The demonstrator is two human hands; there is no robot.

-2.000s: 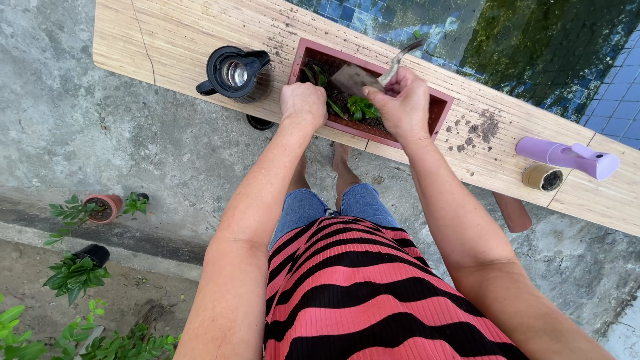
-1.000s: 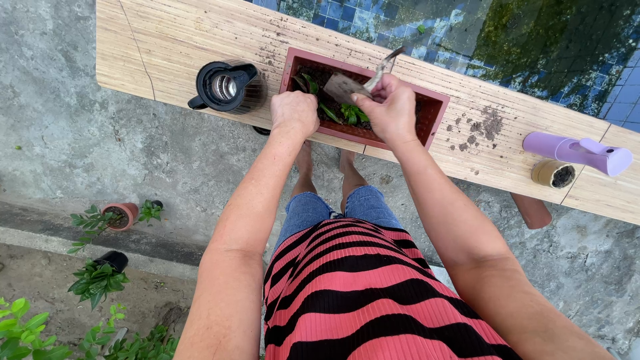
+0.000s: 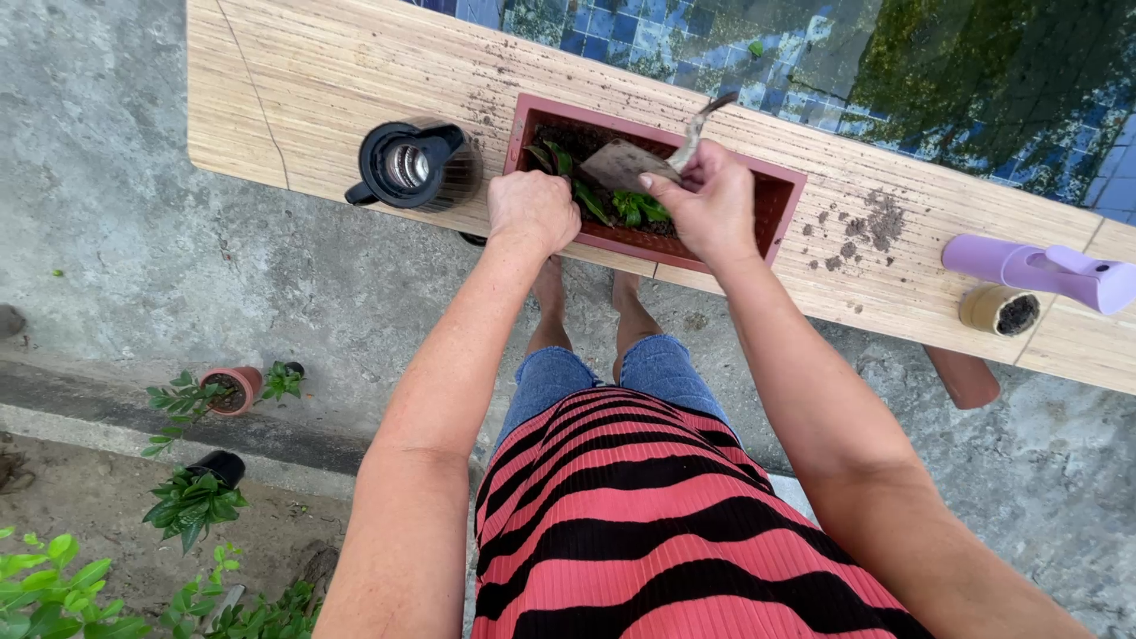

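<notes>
A rectangular reddish-brown planter (image 3: 781, 209) holds dark soil and green-leaved plants (image 3: 641, 208). My right hand (image 3: 714, 200) grips a small trowel (image 3: 628, 166) near its neck; the flat, soil-marked blade points left over the soil, and the curved handle end sticks up past my fingers. At the planter's near left rim is my left hand (image 3: 535, 211), its fingers curled by the leaves of a plant (image 3: 561, 160). The fingertips are hidden, so whether they hold a leaf or stem is not clear.
On the wooden bench top (image 3: 355, 71) stand a dark-lidded jug (image 3: 410, 166) at left, and a lavender spray bottle (image 3: 1038, 266) and a small pot of soil (image 3: 1003, 311) at right. Loose soil (image 3: 874, 226) lies beside the planter. Tiled water (image 3: 754, 53) borders the far edge.
Both hands remain at the planter, with the trowel still in my right hand. The blade lay lower over the green leaves a second or two ago.
</notes>
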